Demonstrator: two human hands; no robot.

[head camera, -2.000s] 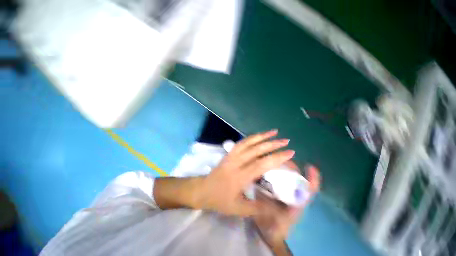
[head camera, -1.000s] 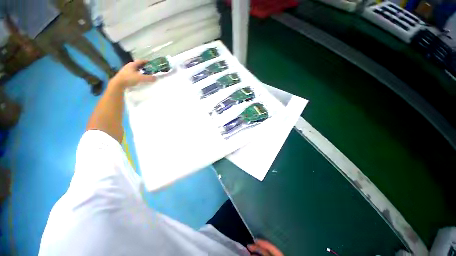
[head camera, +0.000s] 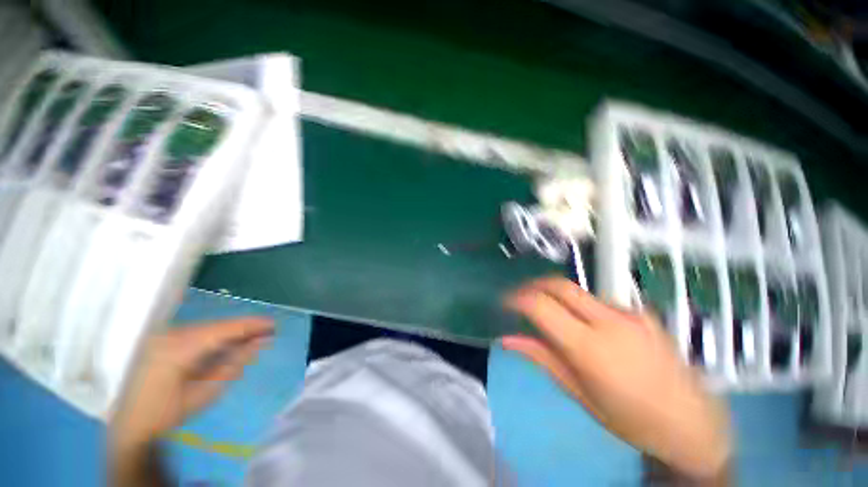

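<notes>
My left hand (head camera: 186, 380) is at the lower left, by the near side of the left foam tray (head camera: 181, 285). It is blurred and no held object shows. My right hand (head camera: 619, 366) is over the bench's front edge, beside the right foam tray (head camera: 612, 181), fingers apart, with nothing seen in it. The left tray has a row of green circuit boards (head camera: 193, 133) in its far pockets; its near pockets show white. The right tray has two rows of pockets with green boards and dark parts (head camera: 702, 285).
White paper (head camera: 276, 181) lies beside the left tray. Oval parts with thin leads (head camera: 533, 231) and a crumpled cream bundle (head camera: 568, 200) lie on the green mat (head camera: 381, 209) near the right tray. Another tray (head camera: 854, 314) is at the far right. Blue floor is below.
The view has swung right and down. My left hand has left the board it was touching in the left tray. My right hand has come fully into view, and the right tray now shows.
</notes>
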